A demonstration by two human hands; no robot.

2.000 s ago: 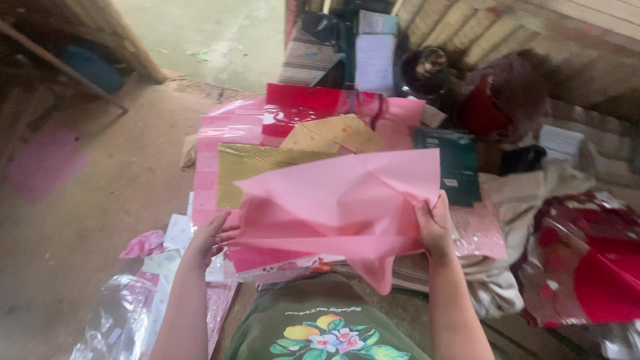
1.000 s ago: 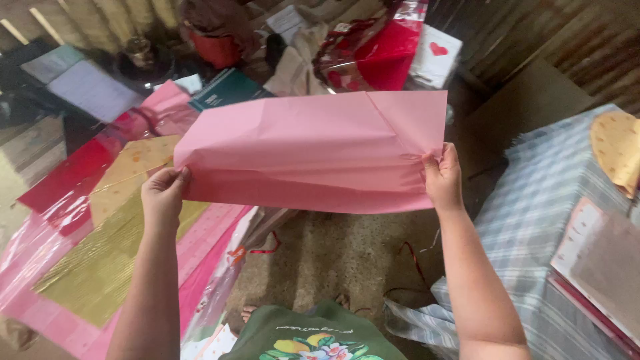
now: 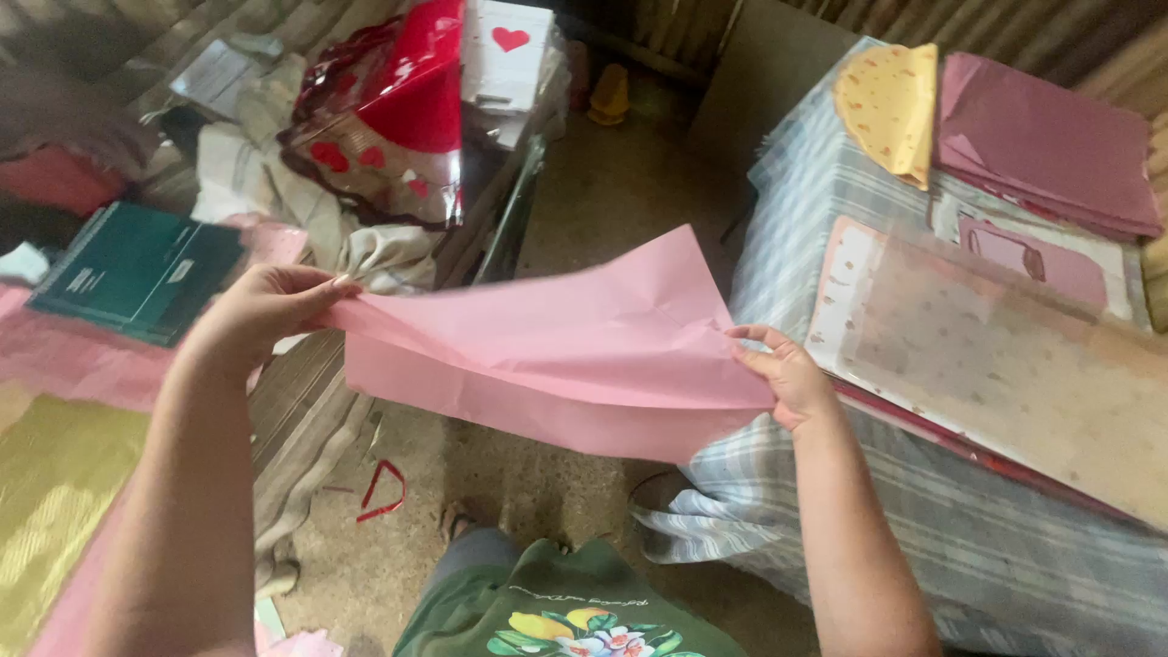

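Observation:
A creased, folded sheet of pink wrapping paper [image 3: 547, 356] is stretched between my hands above the floor. My left hand [image 3: 297, 306] pinches its left end between thumb and fingers. On the other side, my right hand [image 3: 776, 374] grips the right edge, with the thumb on the paper and some fingers hidden behind it. The sheet sags a little along its lower edge, and its upper right corner points up. Both hands are in the air, the right one near the edge of the cloth-covered table.
Right: a table with a checked cloth [image 3: 785, 219], a yellow patterned paper piece [image 3: 890, 114], mauve paper [image 3: 1045, 146] and patterned sheets [image 3: 985, 365]. Left: a dark green packet [image 3: 137, 274], gold paper [image 3: 64, 493] and red heart-printed film [image 3: 415, 91]. A red ribbon [image 3: 383, 488] lies on the floor.
The view has swung far to the right, from the pile of papers toward the checked-cloth table. Both hands still hold the pink paper, which now hangs at a different slant.

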